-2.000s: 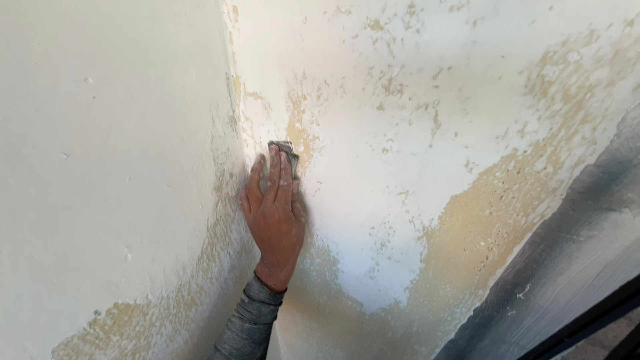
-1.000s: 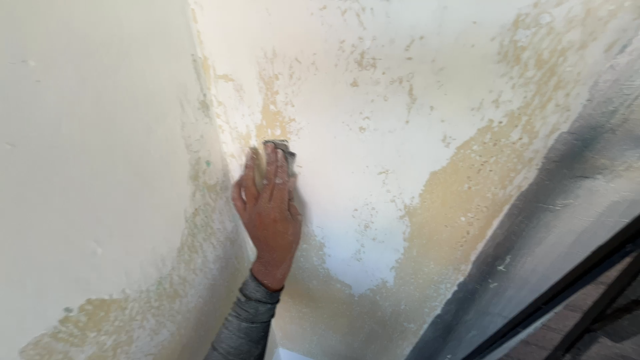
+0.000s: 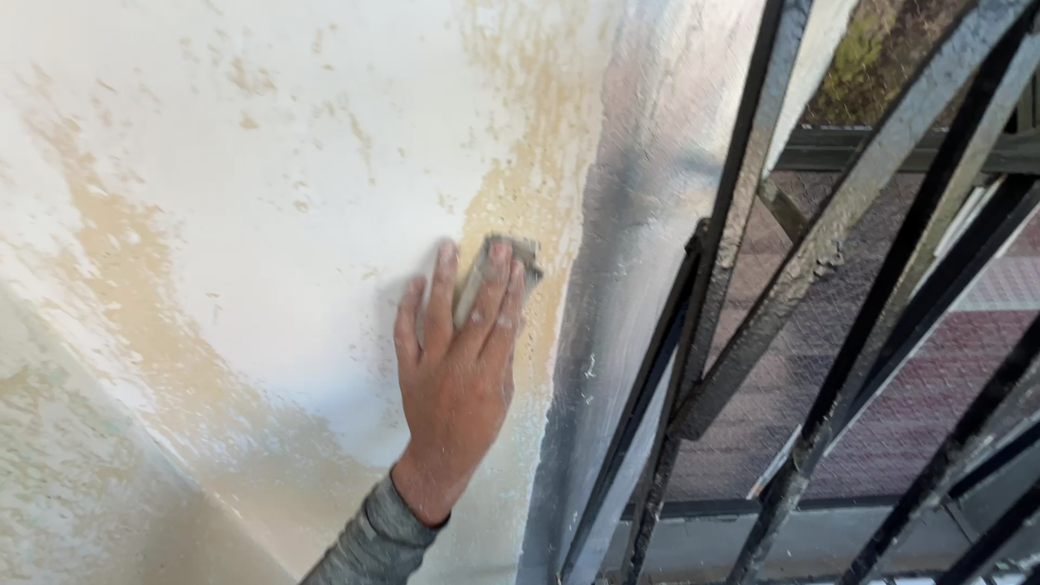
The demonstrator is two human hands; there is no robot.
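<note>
My left hand (image 3: pixel 459 366), in a grey sleeve, lies with its back toward me against the wall. Its fingers hold a folded grey abrasive sheet (image 3: pixel 526 253), seemingly sandpaper, flat on a tan patch of the wall (image 3: pixel 520 195). The sheet sticks out past the fingertips, and pale dust marks the fingers. The thumb is hidden. Around the hand, the wall's white coating (image 3: pixel 301 244) is mottled with tan areas. My right hand is out of view.
A dark grey painted band (image 3: pixel 581 325) runs down the wall just right of the hand. Beyond it stands a black metal grille (image 3: pixel 812 260) with slanting bars, and reddish-brown paving (image 3: pixel 910 390) shows behind. A wall corner (image 3: pixel 175 463) lies at lower left.
My left hand has moved right along the wall with the sheet, from near the corner to the tan patch by the dark band. The view has swung right, showing more grille.
</note>
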